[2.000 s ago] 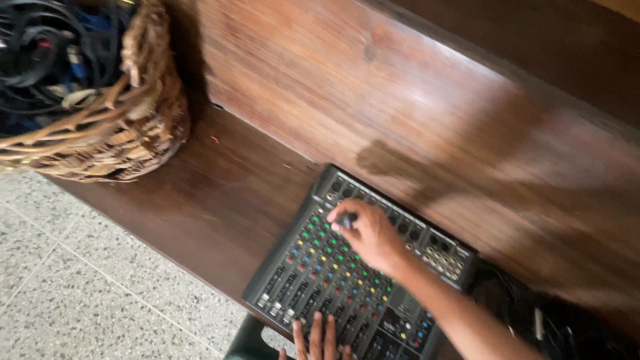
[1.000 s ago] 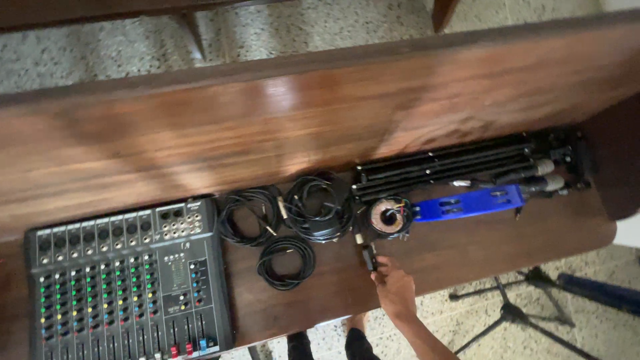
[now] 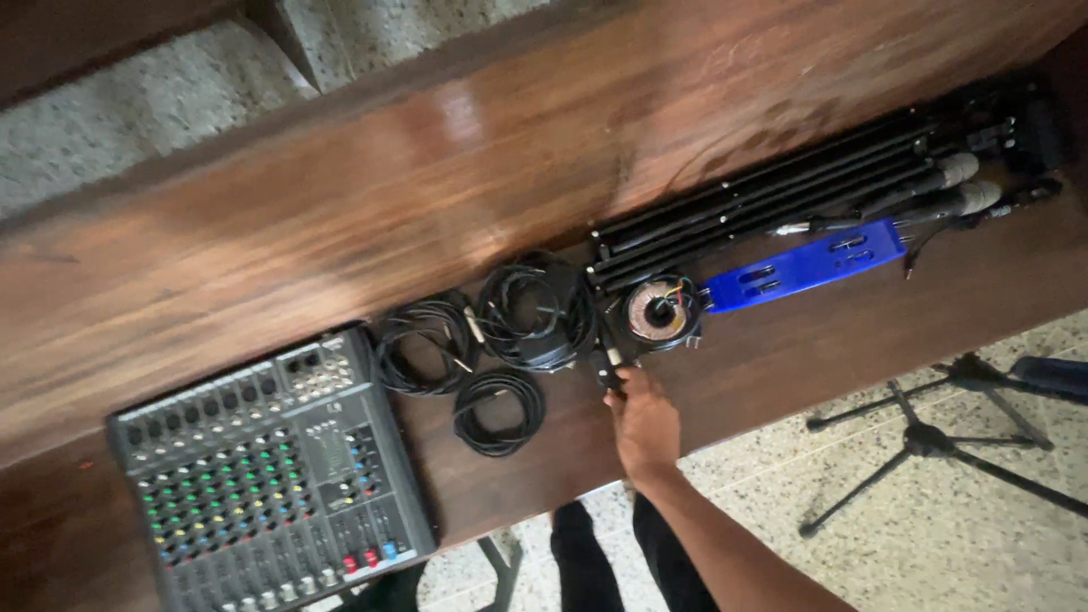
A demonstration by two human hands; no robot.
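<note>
My right hand [image 3: 643, 422] has its fingers closed on a small black object [image 3: 606, 374] at the middle of the wooden bench; its kind is hard to tell. Just above it lies a connector with a pale metal end. A toroidal transformer [image 3: 643, 313] with coloured wires rests to the upper right of the hand, beside a blue plastic piece [image 3: 807, 266]. Coiled black cables [image 3: 500, 412] lie to the left. Farther left stands an audio mixer [image 3: 323, 442] with knobs and faders. My left hand is out of view.
Folded black stands [image 3: 765, 191] and microphones [image 3: 922, 195] lie along the bench's [image 3: 527, 476] backrest at the right. A black tripod base [image 3: 925, 440] stands on the speckled floor at the lower right. Legs are visible below the bench's front edge.
The view has swung from the basket and mixer to the cables and stands. Two seconds ago both hands were over the mixer; now the right hand is near the transformer and the left is out of view.
</note>
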